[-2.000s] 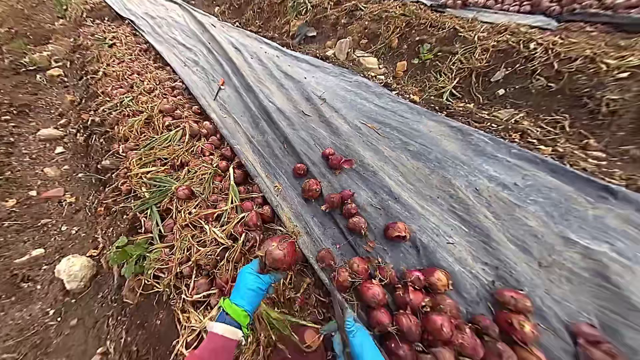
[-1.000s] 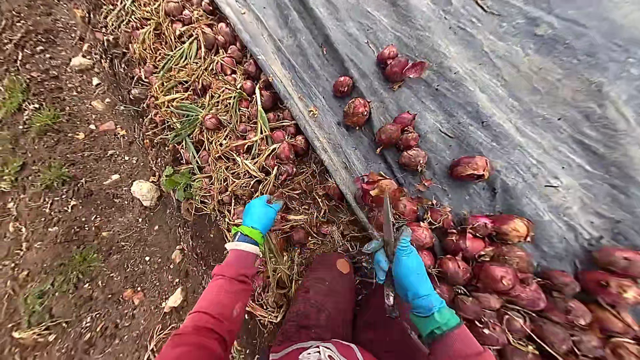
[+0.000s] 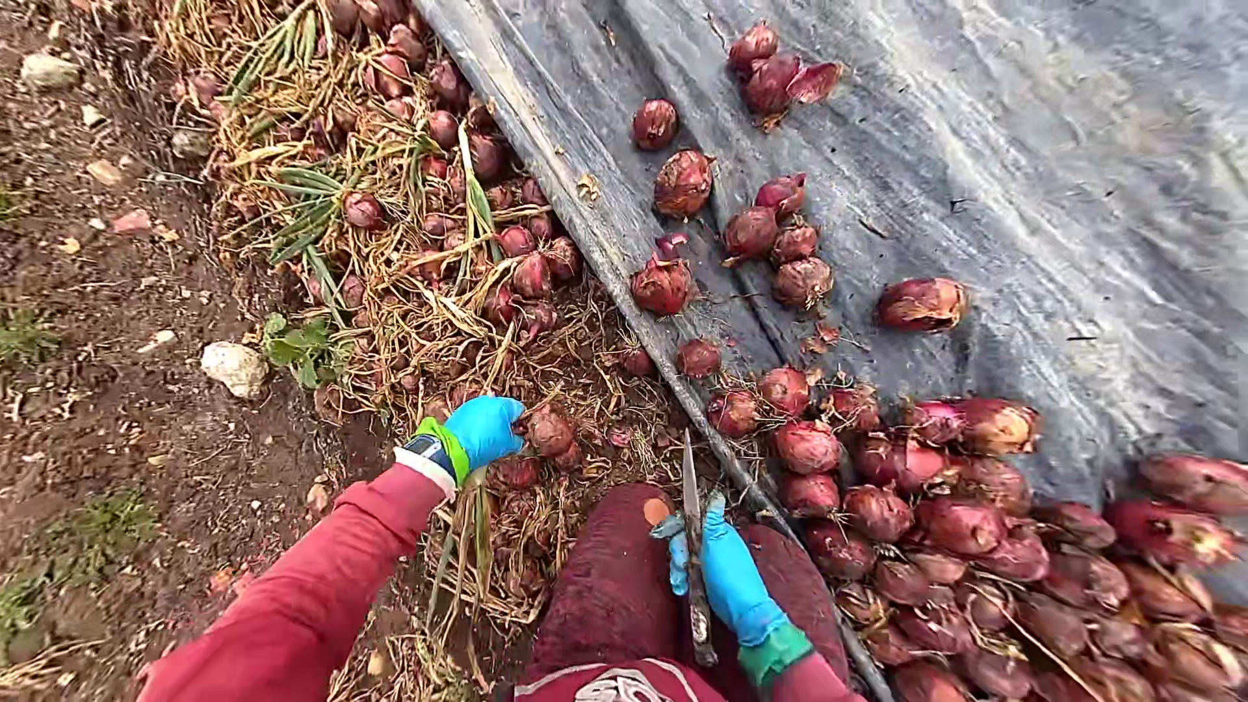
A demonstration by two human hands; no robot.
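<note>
In a blue glove, my left hand (image 3: pixel 485 432) is closed around the tops of a red onion (image 3: pixel 549 430), whose bulb sticks out to the right of the fist; long dry leaves hang below the hand. My right hand (image 3: pixel 720 565), also gloved in blue, holds a knife (image 3: pixel 693 546) by its worn handle in front of my thighs, its blade pointing away from me. Left of the plastic sheet's edge, red onions with dry tops (image 3: pixel 531 277) lie in a thick row. Trimmed red onions (image 3: pixel 960 526) are heaped on the sheet at the lower right.
A grey plastic sheet (image 3: pixel 985 166) spreads over the right side, with scattered onions and loose skins on it. Bare soil (image 3: pixel 127 341) with a pale stone (image 3: pixel 234 369) and small weeds (image 3: pixel 304 349) runs along the left. My knees are close to the sheet's edge.
Two seconds ago my left hand held an onion near the sheet's edge; one second ago no onion showed in it, and now it grips one. The view has tilted down toward my lap.
</note>
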